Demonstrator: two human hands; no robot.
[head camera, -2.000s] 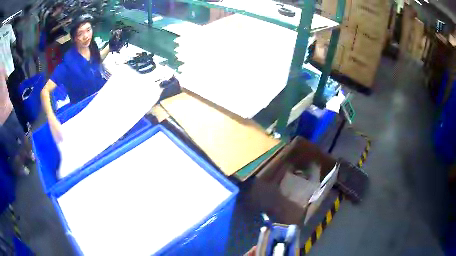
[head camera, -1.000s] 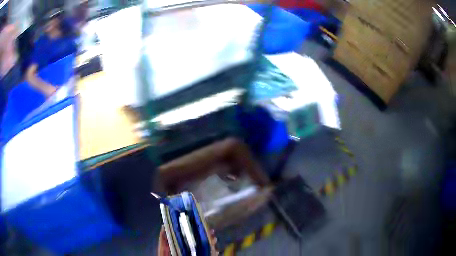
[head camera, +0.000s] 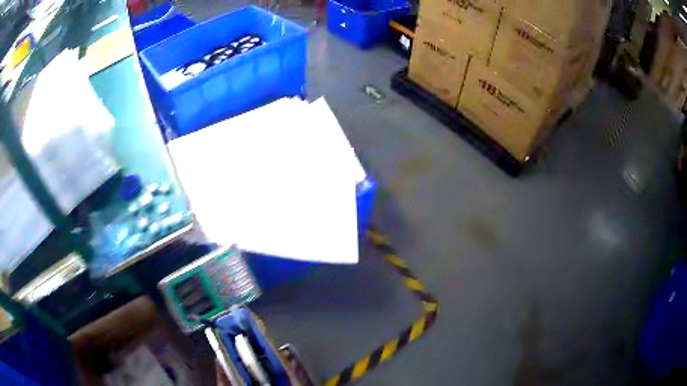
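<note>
The small open carton, brown outside and blue inside with a white loop standing in it, is held upright at the bottom edge. Fingers of my left hand show at its left side, cut off by the picture's edge. More skin shows along its right side, with a small dark item; I cannot tell whether this is my right hand or the same hand. A green-and-white panel is just beyond the carton.
White foam sheets overhang a blue crate. Behind it, a blue crate holds black headphone parts. A green bench is on the left, an open brown box below it. Stacked cartons stand on a black pallet. Yellow-black tape marks the floor.
The view has swung right, away from the person in blue and the large crates. The small carton is still held at the bottom. The foam sheets and pallet are now nearer the middle.
</note>
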